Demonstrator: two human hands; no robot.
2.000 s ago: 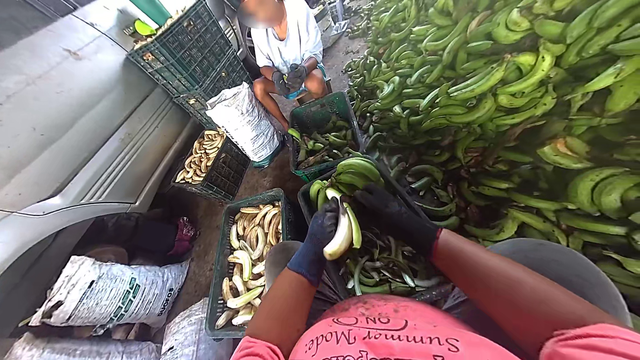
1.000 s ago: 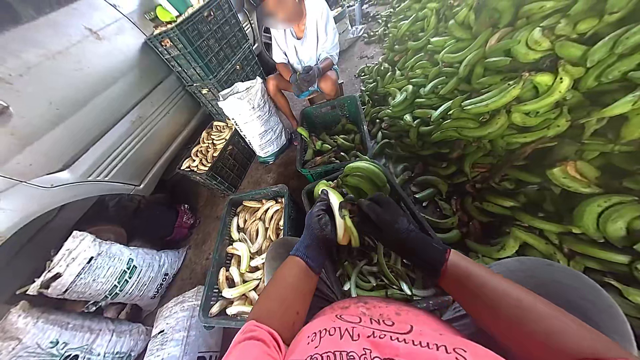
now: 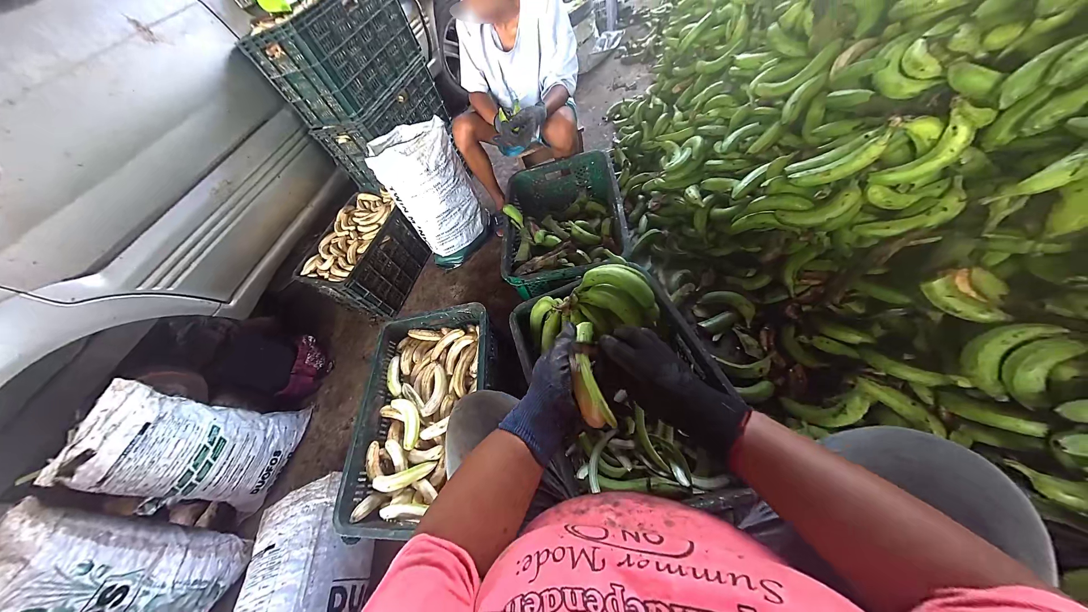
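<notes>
My left hand point(image 3: 552, 395), in a dark blue knit glove, grips a plantain point(image 3: 591, 391) with part of its green peel on and an orange-brown side showing. My right hand point(image 3: 667, 374), in a black glove, is at the plantain's upper right side; its fingertips are partly hidden, and whether it holds a tool cannot be seen. Both hands are above a dark crate point(image 3: 710, 361) holding green peels point(image 3: 646, 450). A bunch of green plantains point(image 3: 616, 297) lies at the crate's far end. Peeled plantains point(image 3: 429, 382) fill the green crate point(image 3: 486, 340) to the left.
Ahead, a person point(image 3: 518, 68) in grey gloves sits behind a green crate point(image 3: 565, 285) of plantains and peels. A large heap of green plantains point(image 3: 850, 187) rises at right. White sacks point(image 3: 191, 442), stacked crates point(image 3: 340, 59) and a silver vehicle point(image 3: 127, 144) stand left.
The pale peeled plantain in my left hand earlier is gone from it; a plantain with green peel is there now. My right hand remains beside the left one.
</notes>
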